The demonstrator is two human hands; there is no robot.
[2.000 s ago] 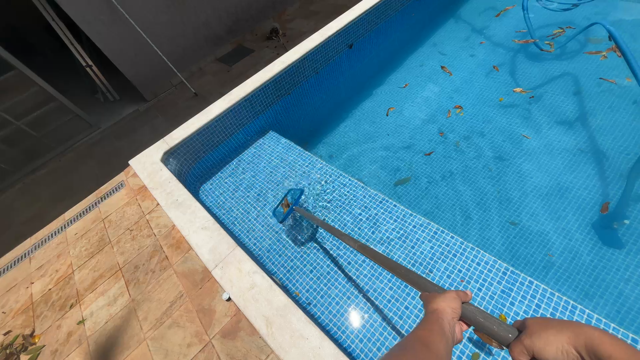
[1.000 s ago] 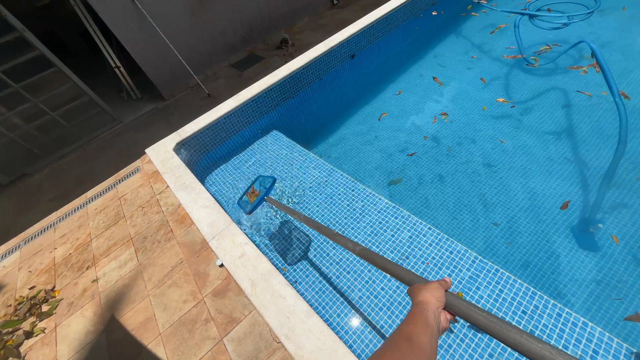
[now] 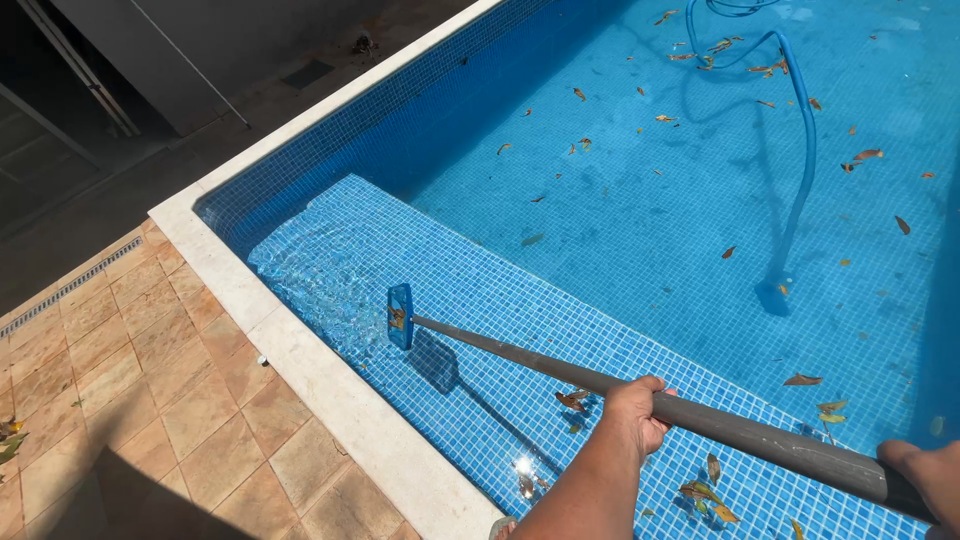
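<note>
A grey telescopic pole (image 3: 525, 355) crosses the lower part of the view, and a blue leaf skimmer net (image 3: 400, 316) is on its far end. Brown leaves lie in the net, which stands tilted above the pool's shallow tiled ledge, its shadow just to the right. My left hand (image 3: 637, 412) is closed around the pole's middle. At the right edge, my right hand (image 3: 926, 476) grips the near end, partly out of view. Brown and yellow leaves (image 3: 701, 491) float near the pole.
Pale stone coping (image 3: 360, 420) borders the pool, with tan paving (image 3: 172, 375) and a drain grate (image 3: 71, 286) beyond. A blue hose (image 3: 806, 142) runs down to a vacuum head (image 3: 772, 296) in the deeper water. Scattered leaves (image 3: 802, 379) float there. A foot shows at the bottom edge.
The net has swung right along the ledge from near the coping and turned more upright. My right hand, out of view one second ago, shows on the pole's near end.
</note>
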